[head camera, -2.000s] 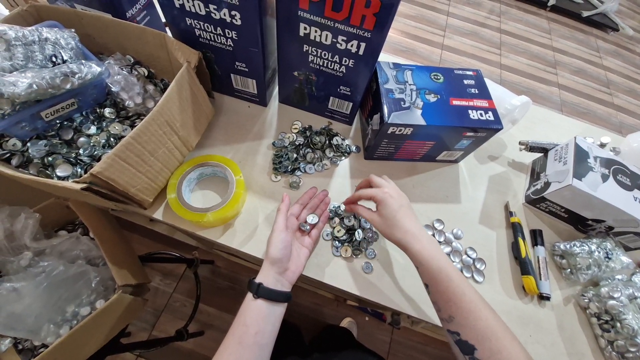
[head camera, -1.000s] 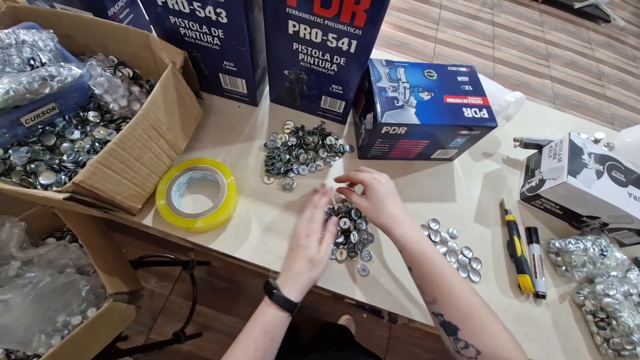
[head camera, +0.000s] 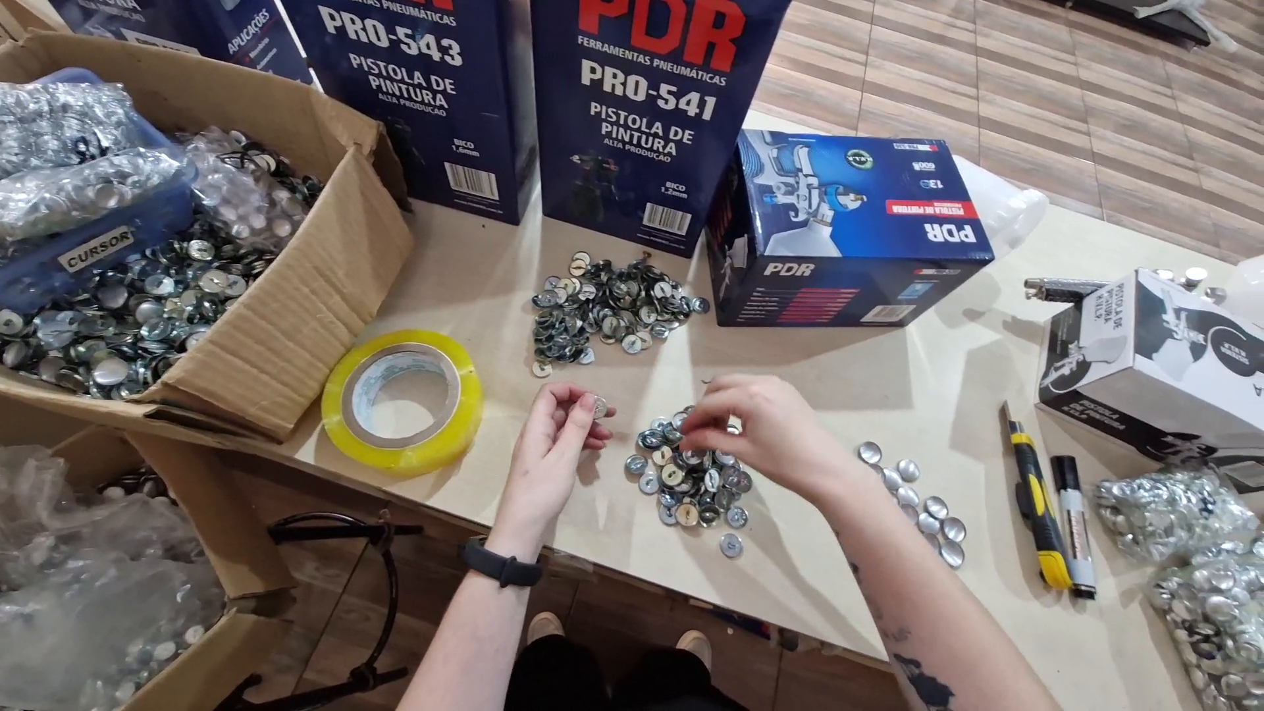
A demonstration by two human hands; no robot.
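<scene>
My left hand [head camera: 558,434] holds a small round metal button piece [head camera: 598,406] between thumb and fingers, left of the near pile. My right hand [head camera: 755,425] is over the top of the near pile of metal button parts [head camera: 691,484], fingertips bent down; whether they grip a piece cannot be told. Behind both hands lies a second pile of similar parts [head camera: 612,306]. Smooth silver button caps [head camera: 933,509] lie loosely grouped at the right, partly behind my right forearm.
A yellow-edged tape roll [head camera: 341,420], open cardboard box of button parts [head camera: 267,346] and lower box [head camera: 227,553] are at left. Spray gun boxes [head camera: 839,286] stand behind. A utility knife [head camera: 1037,504], marker [head camera: 1071,523], white-and-black box [head camera: 1136,365] and bagged caps [head camera: 1175,509] lie right.
My left hand was palm up with a button piece on it, then close against my right hand. Now it is apart, to the left, pinching a piece. My right hand remains by the near pile.
</scene>
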